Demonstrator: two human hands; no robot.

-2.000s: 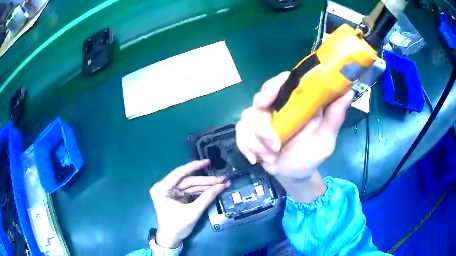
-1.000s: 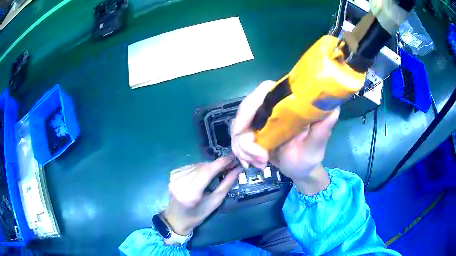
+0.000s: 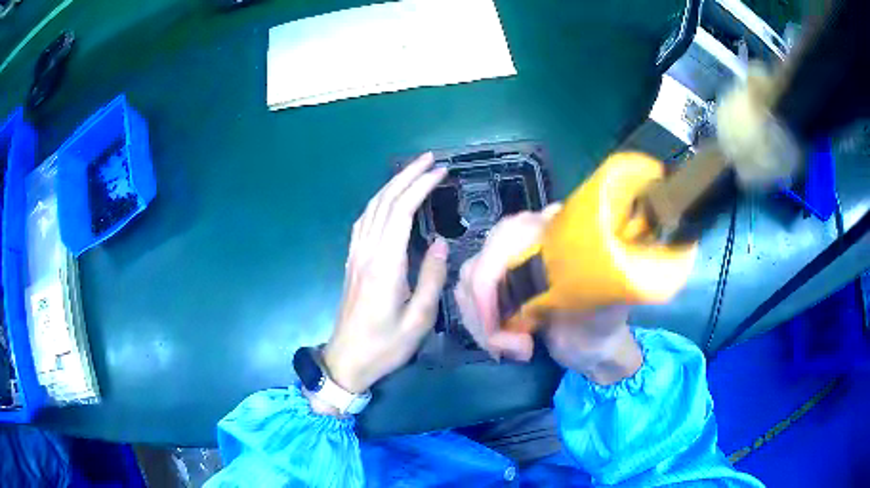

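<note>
A black plastic housing (image 3: 480, 195) lies in a flat dark fixture (image 3: 536, 151) in front of me, its round openings at the far end. My left hand (image 3: 389, 272) lies along the housing's left side, fingers extended and thumb apart, with nothing seen in it. My right hand (image 3: 534, 295) grips the yellow-orange electric screwdriver (image 3: 611, 233) over the housing's right side. The driver is slightly blurred. Its tip and the near right part of the housing are hidden by the right hand.
A cream paper sheet (image 3: 389, 52) lies beyond the fixture. A blue bin of small black parts (image 3: 113, 186) and a pale flat stack (image 3: 59, 305) are at left. The white-grey feeder (image 3: 689, 100) and a partly hidden blue bin (image 3: 818, 181) are at right. A black cable (image 3: 806, 276) hangs at right.
My left hand's fingers have gone from pinching near the driver tip to lying spread along the housing's left side. The driver is more upright. The view has shifted, and the housing appears turned.
</note>
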